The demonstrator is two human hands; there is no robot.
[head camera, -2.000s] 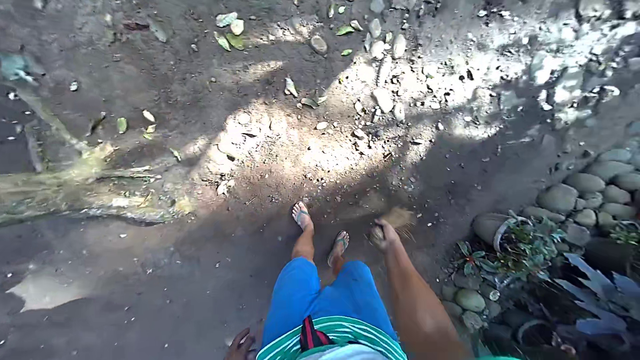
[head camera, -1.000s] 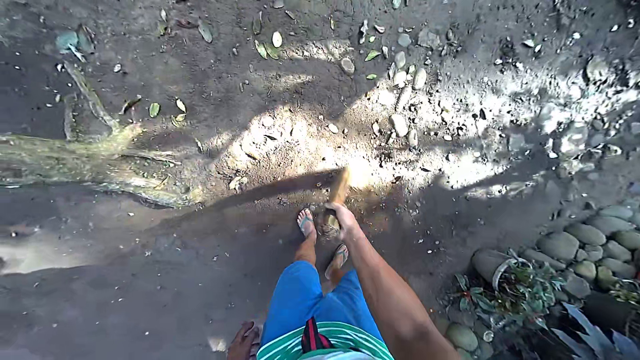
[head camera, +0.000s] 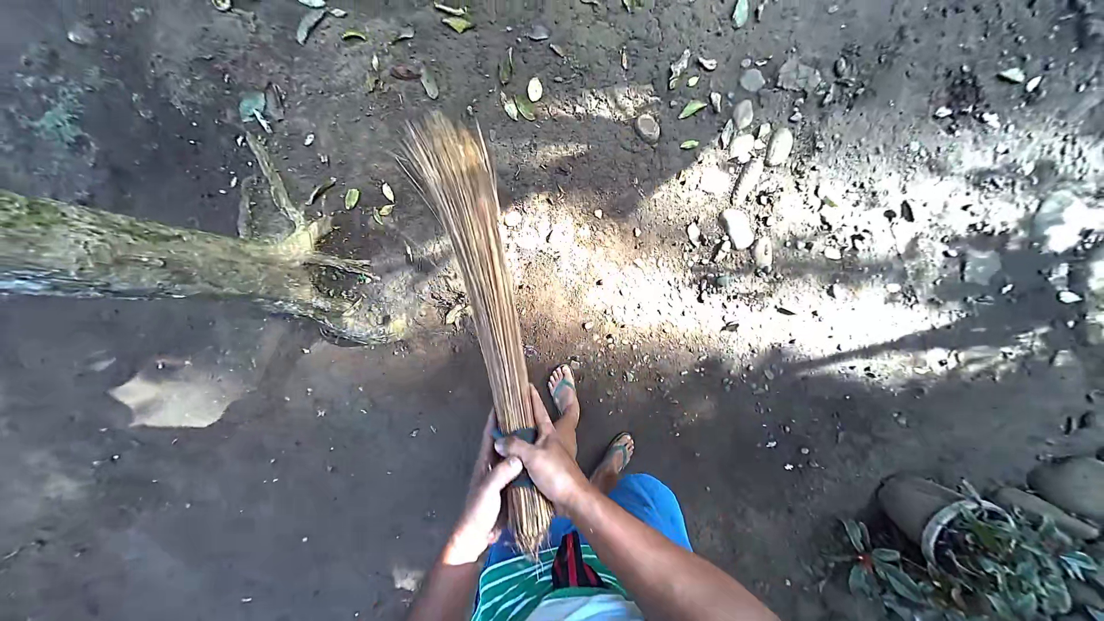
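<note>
A stick broom of thin brown bristles (head camera: 483, 259) is held up in front of my body, its fanned end toward the top of the view and its bound butt end near my shirt. My left hand (head camera: 487, 500) grips it from the left side, just at the dark binding (head camera: 516, 434). My right hand (head camera: 542, 453) wraps it from the right, thumb across the binding, close against the left hand. Some fingers of both hands are hidden behind the bundle.
A tree trunk (head camera: 155, 259) with spreading roots comes in from the left. Leaves and stones (head camera: 737, 228) lie scattered on sunlit dirt. A potted plant (head camera: 975, 543) and large rounded stones (head camera: 1069, 487) stand at the lower right. My sandaled feet (head camera: 565, 392) are below.
The broom, earlier in my right hand alone, has swung to the left and up toward the camera. My left hand has come up from beside my body and taken hold of it too.
</note>
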